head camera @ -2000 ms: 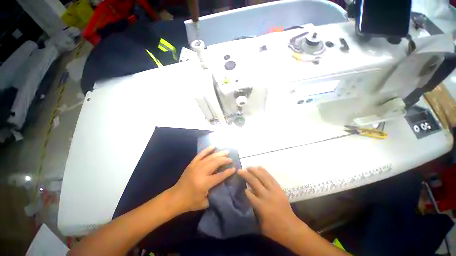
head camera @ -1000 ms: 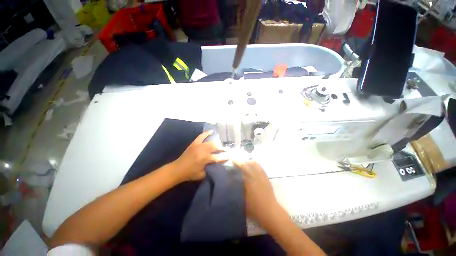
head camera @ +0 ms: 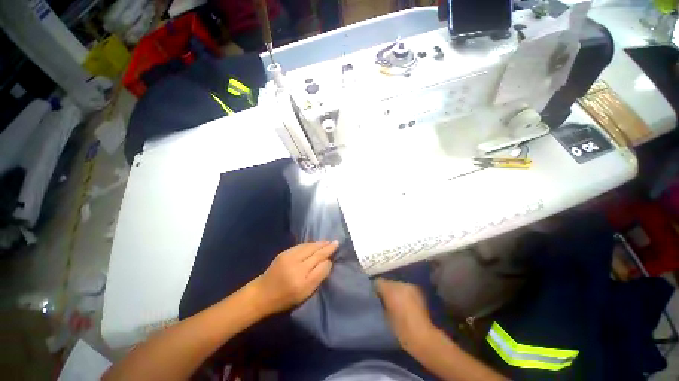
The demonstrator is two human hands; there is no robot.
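A dark navy cut panel (head camera: pixel 242 223) lies on the sewing table, with a greyer cloth face (head camera: pixel 346 298) along its right side running under the head of the white sewing machine (head camera: pixel 439 104). The cloth hangs over the table's front edge towards my lap. My left hand (head camera: pixel 298 277) lies palm down on the grey cloth, fingers together, pressing it below the needle area. My right hand (head camera: pixel 406 309) is at the cloth's right edge, just off the table's front edge. It is slightly blurred and its fingertips are partly hidden, so its hold is unclear. The presser foot area is washed out by glare.
Yellow-handled snips (head camera: pixel 506 161) lie right of the machine, near a control panel (head camera: pixel 583 143). A phone (head camera: pixel 480 16) stands above the machine. Behind are a pale blue tub (head camera: pixel 327 39) and a red crate (head camera: pixel 167 52). Navy pieces with reflective tape (head camera: pixel 532 353) lie at lower right.
Both hands have moved down from the needle area towards the table's front edge. My right hand has gone from the tabletop to beyond its edge. The camera view has shifted.
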